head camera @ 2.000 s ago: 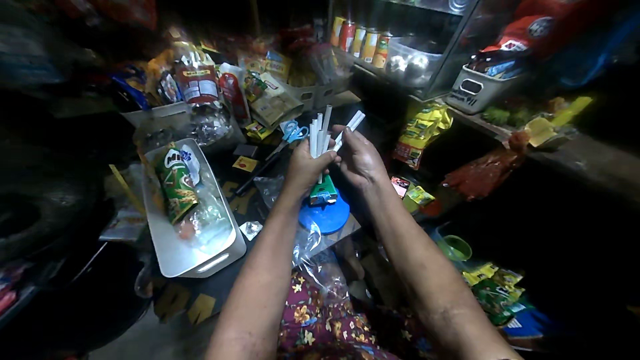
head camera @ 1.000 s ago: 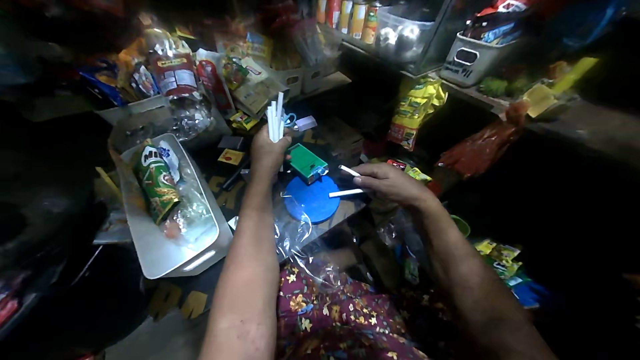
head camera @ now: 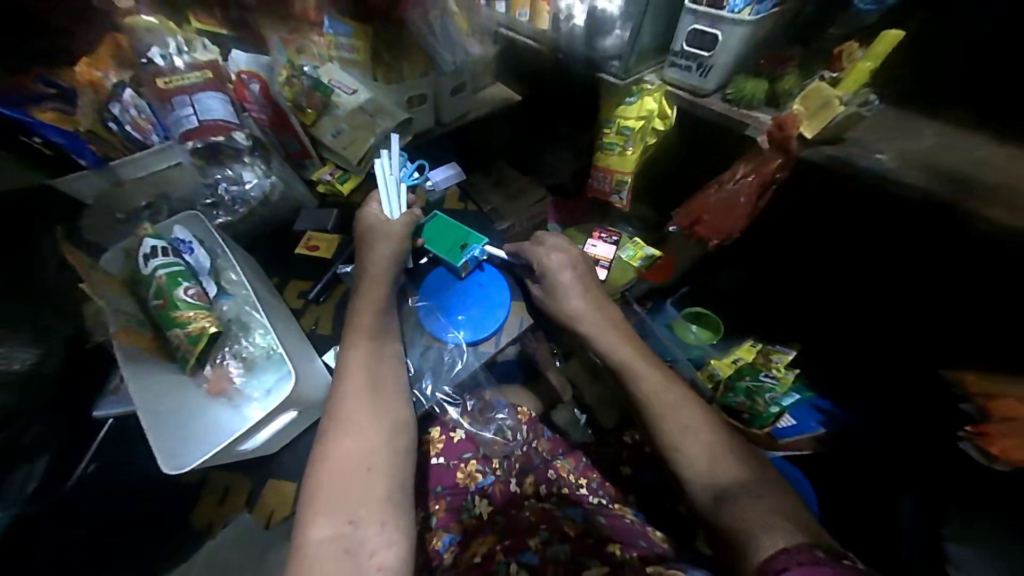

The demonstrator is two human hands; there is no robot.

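My left hand [head camera: 388,232] grips several white cigarettes [head camera: 390,180] that point upward in a bunch, and its fingertips meet the left end of a green cigarette pack [head camera: 452,240]. The pack lies tilted above a round blue lid [head camera: 465,304]. At the pack's right, open end, my right hand [head camera: 552,272] pinches a white cigarette [head camera: 498,253] whose tip meets the opening. Whether this hand holds more than one cigarette is hard to tell. Clear plastic wrap [head camera: 448,376] hangs over the near side of the lid. Blue-handled scissors [head camera: 414,172] lie behind the bunch.
A white plastic bin [head camera: 300,384] with a green packet [head camera: 176,300] stands at the left. Behind it is a large plastic jar [head camera: 192,104]. Yellow packets [head camera: 632,136] and a red plastic bag [head camera: 740,188] hang from the shelf at the right. A green cup [head camera: 698,326] sits lower right.
My right hand has moved in to the pack's open end with a cigarette. Two seconds ago both hands were together around the cigarettes; they are now apart, with the bunch in my left hand.
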